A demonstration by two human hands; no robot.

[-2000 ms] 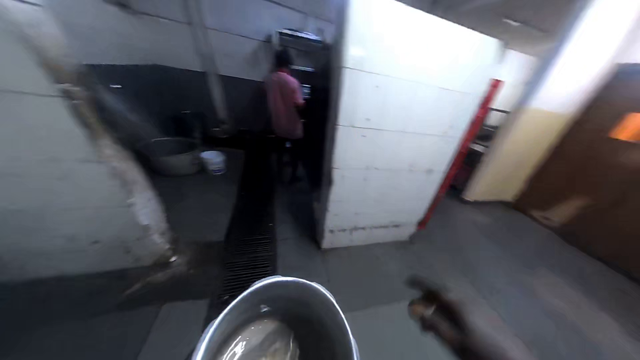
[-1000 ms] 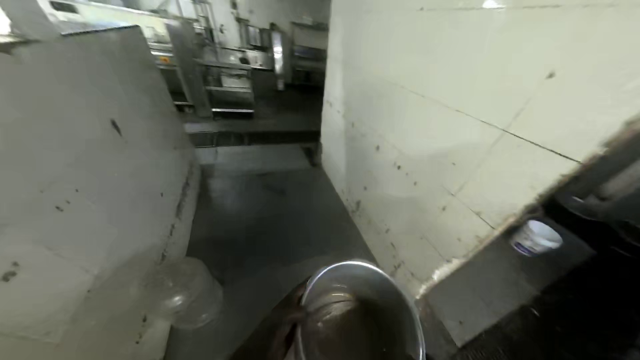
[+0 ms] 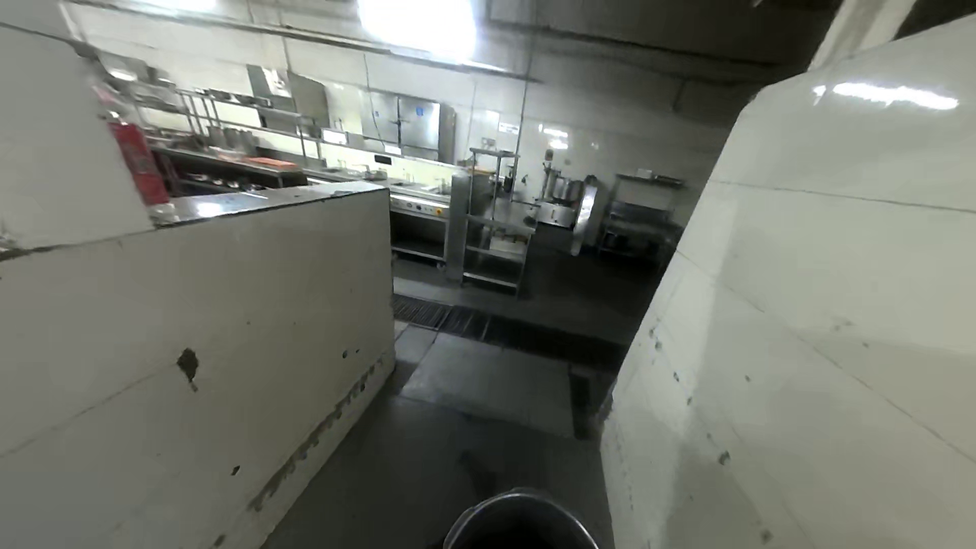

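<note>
At the bottom edge of the head view, right of the middle, shows the upper rim of a round metal pot (image 3: 521, 496). Its inside is dark, and what it holds cannot be made out. The lower part of the pot is cut off by the frame. Neither my left hand nor my right hand can be made out in this view, so how the pot is held is hidden.
A low tiled wall (image 3: 290, 290) stands on the left, a taller tiled wall (image 3: 823, 305) on the right. Between them runs a grey floor (image 3: 427, 450), crossed by a floor drain grating (image 3: 465, 320). Beyond stand a metal shelf rack (image 3: 496, 248), counters and a steel refrigerator (image 3: 408, 122).
The view has turned and moved forward between the walls. The pot now shows only its rim at the bottom edge. A hand seen at the pot one second ago is out of sight.
</note>
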